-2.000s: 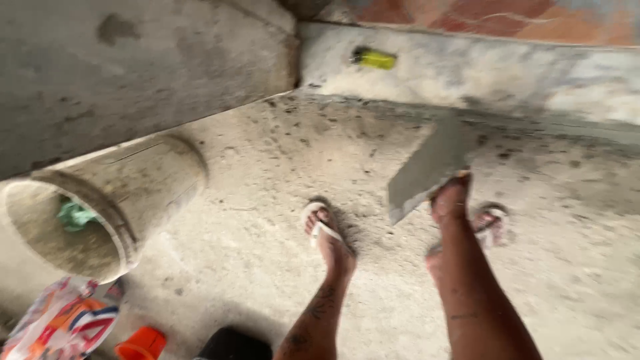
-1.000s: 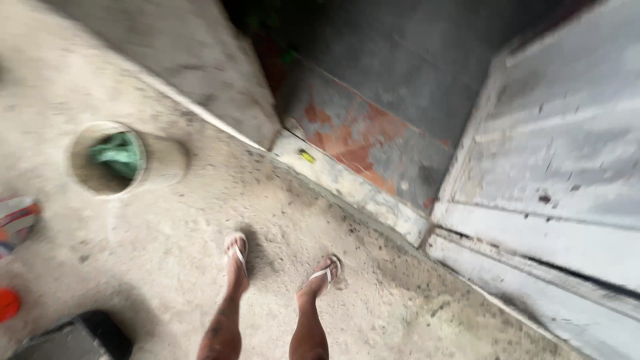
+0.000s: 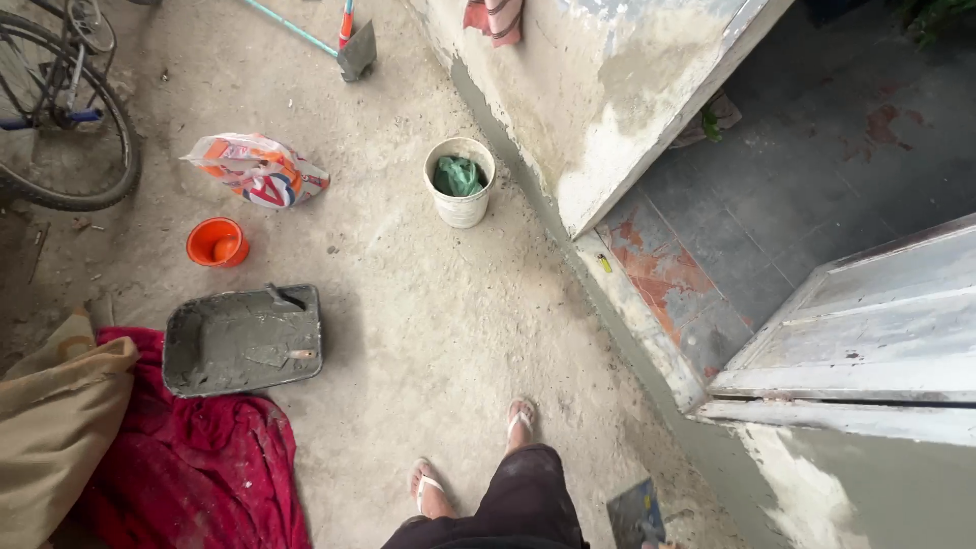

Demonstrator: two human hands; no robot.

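Only the fingertips of my right hand (image 3: 662, 544) show, at the bottom edge, on a flat metal plastering trowel (image 3: 637, 512) with grey mortar on it. The trowel is to the right of my dark shorts, near the mortar strip at the wall's foot. My left hand is out of view. A black tub (image 3: 244, 339) of wet grey mortar stands at the left, holding a wooden-handled pointed trowel (image 3: 278, 355) and another dark-handled tool (image 3: 284, 299). Beyond my feet, a white bucket (image 3: 462, 210) has green plastic in it.
An orange bucket (image 3: 217, 242), a printed plastic bag (image 3: 263, 171) and a bicycle (image 3: 114, 145) lie or stand left. Red cloth (image 3: 206, 457) spreads beside the tub. A long-handled tool (image 3: 357, 57) lies farther off. A marble sill (image 3: 648, 324) with a yellow-green object (image 3: 604, 263) borders the doorway.
The view has swung widely to the left. Two seconds ago my hand held the trowel out near my right foot; one second ago neither showed. Now both are at the bottom edge.
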